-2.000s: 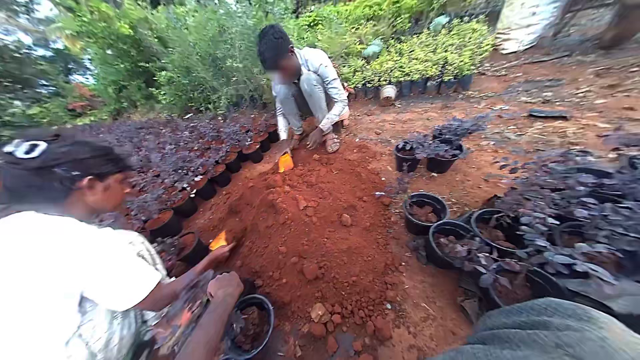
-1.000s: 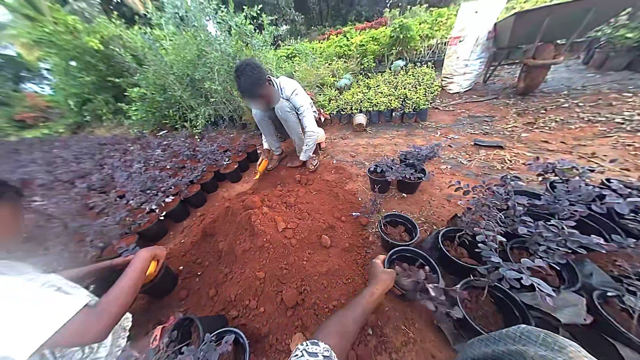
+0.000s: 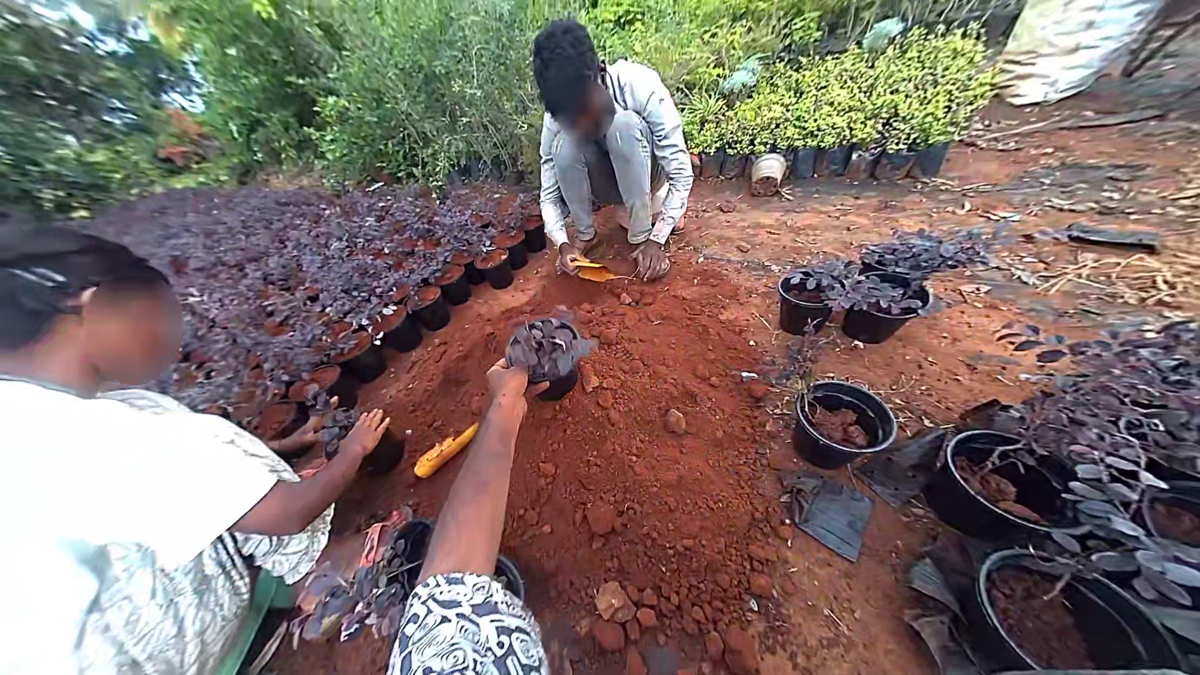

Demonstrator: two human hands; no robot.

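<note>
My left hand (image 3: 511, 380), its arm in a black-and-white patterned sleeve, grips a small black plastic pot (image 3: 560, 382) holding a purple-leaved plant (image 3: 547, 349). The pot is over the mound of red soil (image 3: 647, 450). Left of my forearm, a yellow tool (image 3: 445, 451) lies on the soil. My right hand is out of view. Close to the left edge, a co-worker's hands are around another potted plant (image 3: 382, 452). Beyond the mound, a crouching person holds a yellow hand scoop (image 3: 593, 271) at the soil.
Rows of potted purple plants (image 3: 422, 305) line the left side. Black pots partly filled with soil (image 3: 844, 424) and more purple plants stand at the right. A pot and loose foliage (image 3: 347, 595) are beside my sleeve. Green plants in black bags (image 3: 844, 161) stand behind.
At one second ago my left hand was at a black pot on the right; now it is farther left, holding a potted plant over the mound. The left co-worker's hands have moved to another pot.
</note>
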